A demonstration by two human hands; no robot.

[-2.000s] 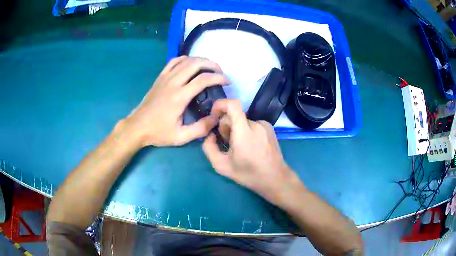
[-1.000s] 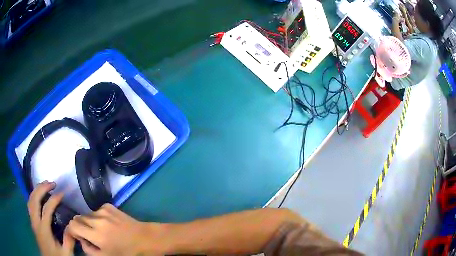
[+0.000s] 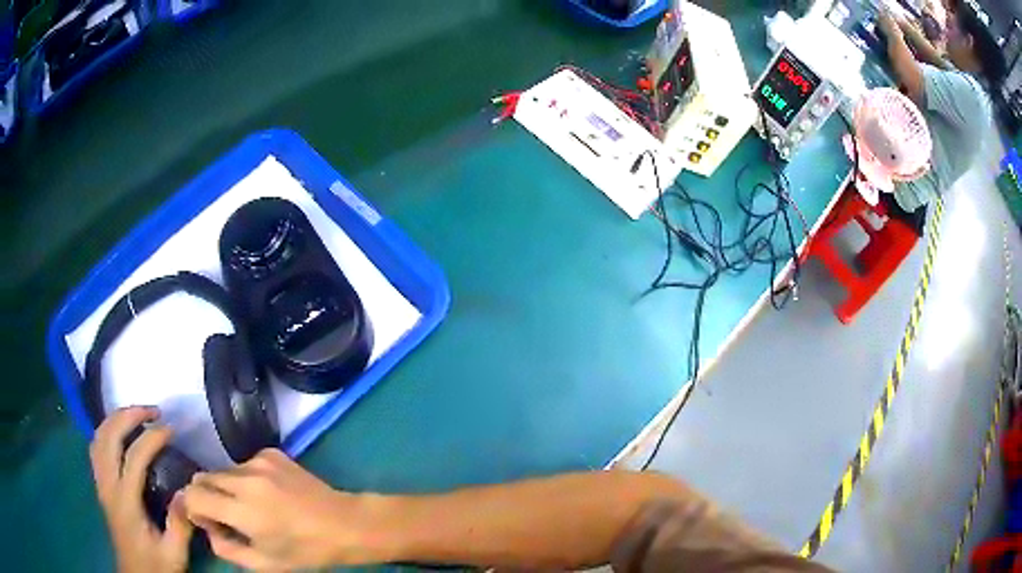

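Observation:
Black headphones lie in a blue tray (image 3: 387, 229) on white liner, the headband (image 3: 168, 284) arching toward the back. My left hand (image 3: 132, 492) is shut around the near ear cup (image 3: 168, 484) at the tray's near left corner. My right hand (image 3: 263, 509) has its fingertips at the same cup's edge; whether they pinch a small part there is hidden. The other ear cup (image 3: 239, 397) lies free. A long glossy black part with two round recesses (image 3: 297, 297) lies at the tray's right.
On the green bench (image 3: 504, 325) stand a white box with red clips (image 3: 588, 134), a cream box (image 3: 700, 90), a power supply with digits (image 3: 793, 95) and tangled black cables (image 3: 712, 252). A pink fan (image 3: 893, 137), a red stool (image 3: 863, 252) and a person (image 3: 953, 118) are at right.
The view has swung right, so the tray and hands now sit at lower left and the instruments show. Both hands stay at the same ear cup.

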